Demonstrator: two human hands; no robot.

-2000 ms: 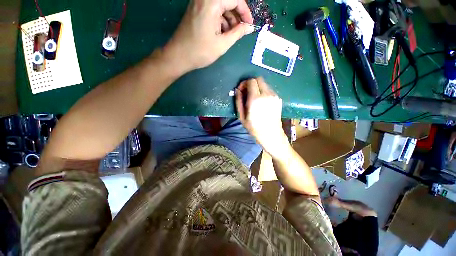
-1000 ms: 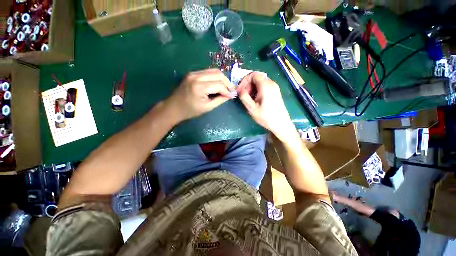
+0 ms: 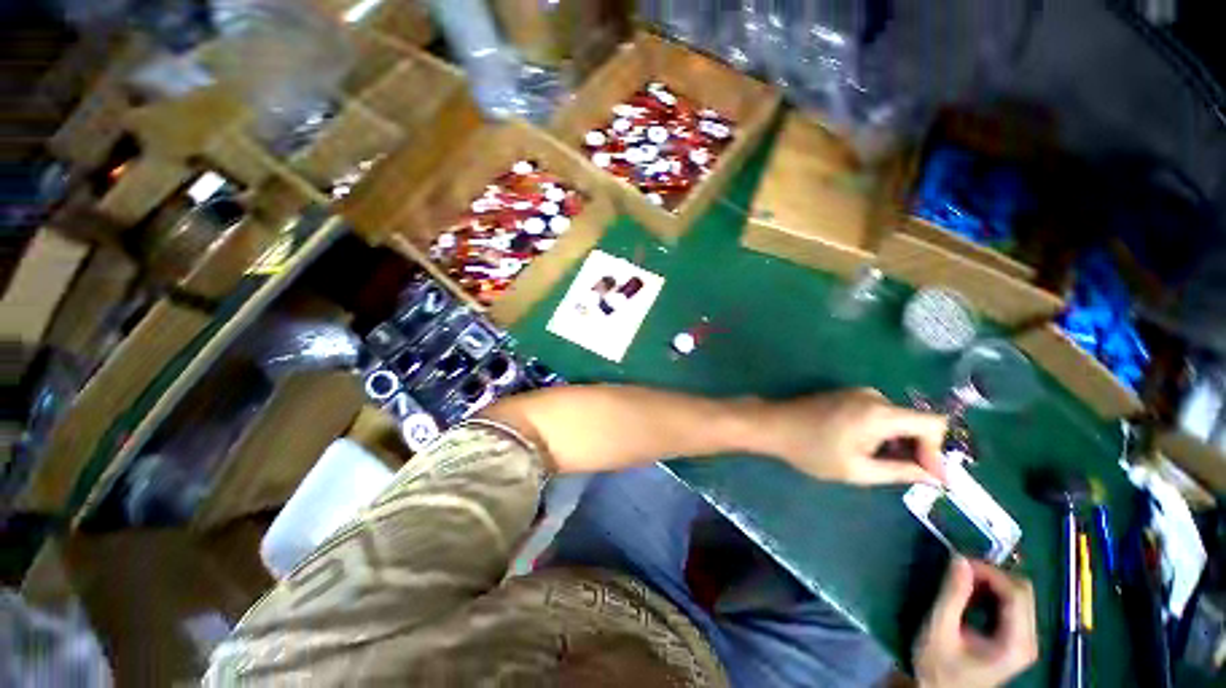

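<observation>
A white housing [image 3: 990, 511] with a rectangular window lies on the green bench at the right. My left hand [image 3: 874, 438] is at its upper end, thumb and finger close together; whether they hold a small part is too blurred to tell. My right hand [image 3: 979, 626] is just below the housing, fingers curled with a gap between thumb and finger; I cannot tell if it grips anything. Small loose parts [image 3: 957, 430] lie beyond my left fingertips, partly hidden.
A white card [image 3: 606, 307] bears red-brown parts; another [image 3: 686, 343] lies beside it. Boxes of red parts [image 3: 659, 145] and blue parts [image 3: 965, 196] stand behind. Clear tubs [image 3: 938, 320] stand near the loose parts. A hammer [image 3: 1072, 591] and other tools lie at the right.
The view has swung left and tilted, bringing the left-side boxes into view. My hands were together at the loose parts; now they are apart, with the housing visible between them.
</observation>
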